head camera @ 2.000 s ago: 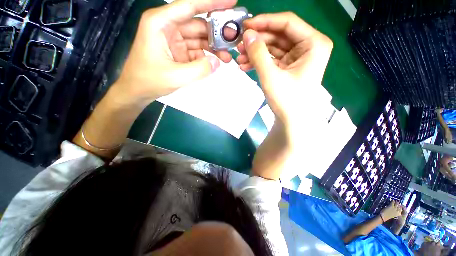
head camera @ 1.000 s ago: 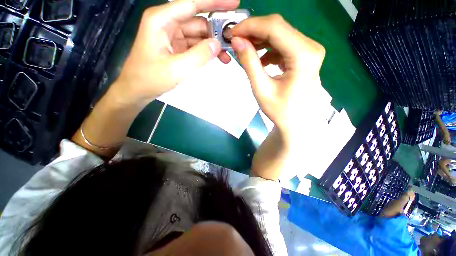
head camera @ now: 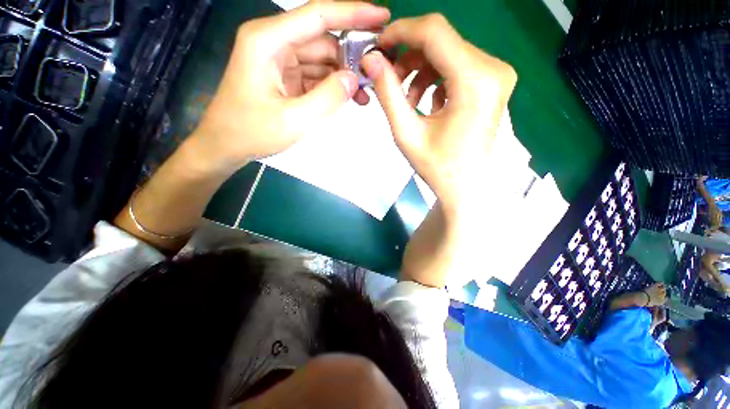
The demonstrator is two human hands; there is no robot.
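A small silver-grey camera housing [head camera: 350,49] is held up in the fingertips of both hands at the top middle. My left hand [head camera: 276,88] grips its left side and lower edge between thumb and fingers. My right hand [head camera: 444,96] has its thumb and index finger on the right side, at the round opening, and covers most of it. The housing is turned partly edge-on. Whether a small ring or film is between the right fingertips cannot be told.
Bright white sheets [head camera: 352,164] lie on the green mat [head camera: 300,209] below the hands. A black blister tray [head camera: 96,60] is at left. A parts tray [head camera: 524,275] with white pieces is at right, stacked black trays [head camera: 656,88] behind. A person in blue [head camera: 568,351] sits lower right.
The housing has turned from facing the camera to nearly edge-on. My right thumb and index finger have moved left onto its opening. The person in blue has shifted.
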